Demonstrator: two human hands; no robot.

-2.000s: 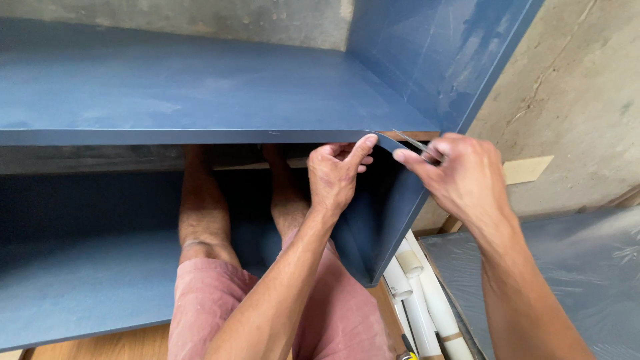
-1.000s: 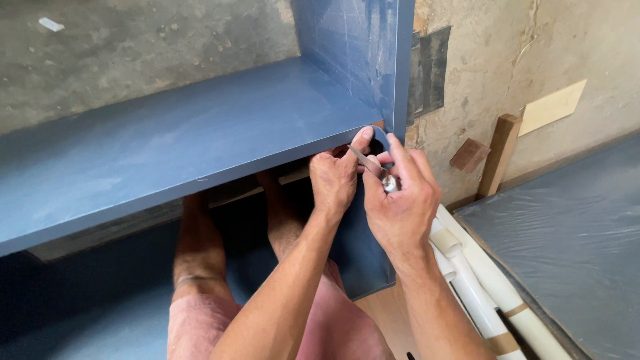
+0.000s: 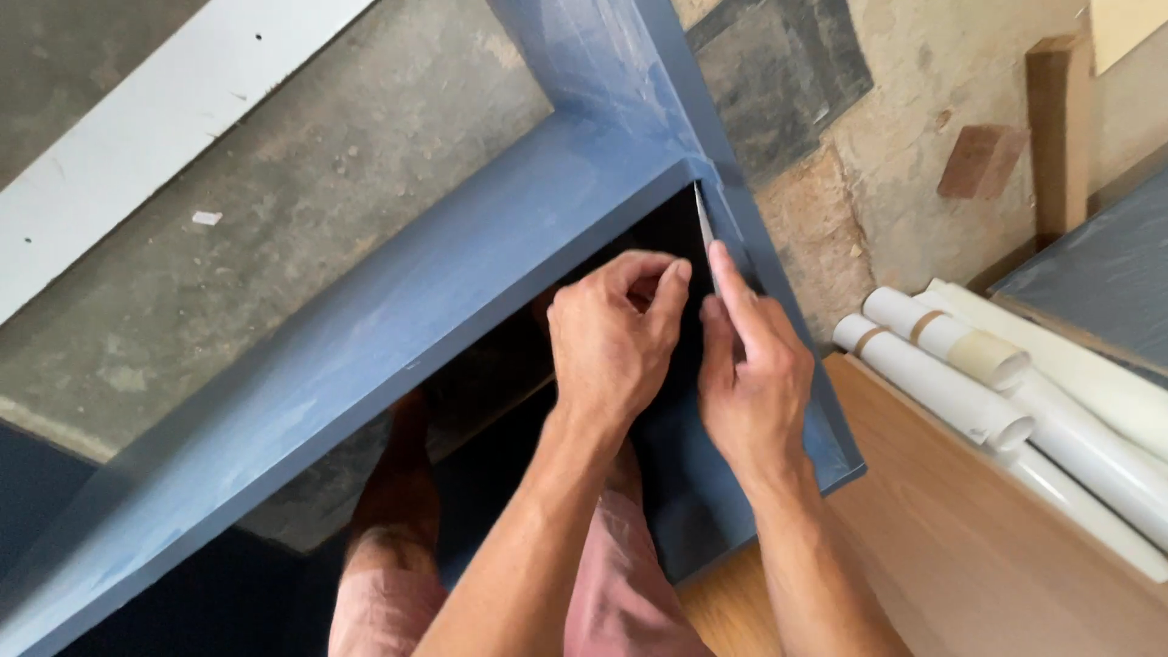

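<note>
My right hand (image 3: 762, 351) grips a thin pointed metal blade (image 3: 703, 217), its forefinger laid along it. The blade's tip meets the corner where the front edge of a blue shelf board (image 3: 411, 351) joins a blue upright panel (image 3: 730, 196). My left hand (image 3: 625, 319) hovers just below that edge, thumb and forefinger curled together; whether anything small is between them cannot be told. The blade's handle is hidden in my right hand. Blue film covers the shelf edge up to the corner.
Rolls of white sheet material (image 3: 935, 379) lie at the right on a wood-coloured board (image 3: 949, 511). A wood block (image 3: 1057, 137) leans on the rough wall beside a dark covered panel (image 3: 1104, 274). A white strip with holes (image 3: 164, 119) crosses the upper left. My legs stand inside the blue frame.
The loose blue strip end and bare brown edge seen at the corner earlier no longer show. My left hand has come away from the shelf edge. The view has turned and shifted.
</note>
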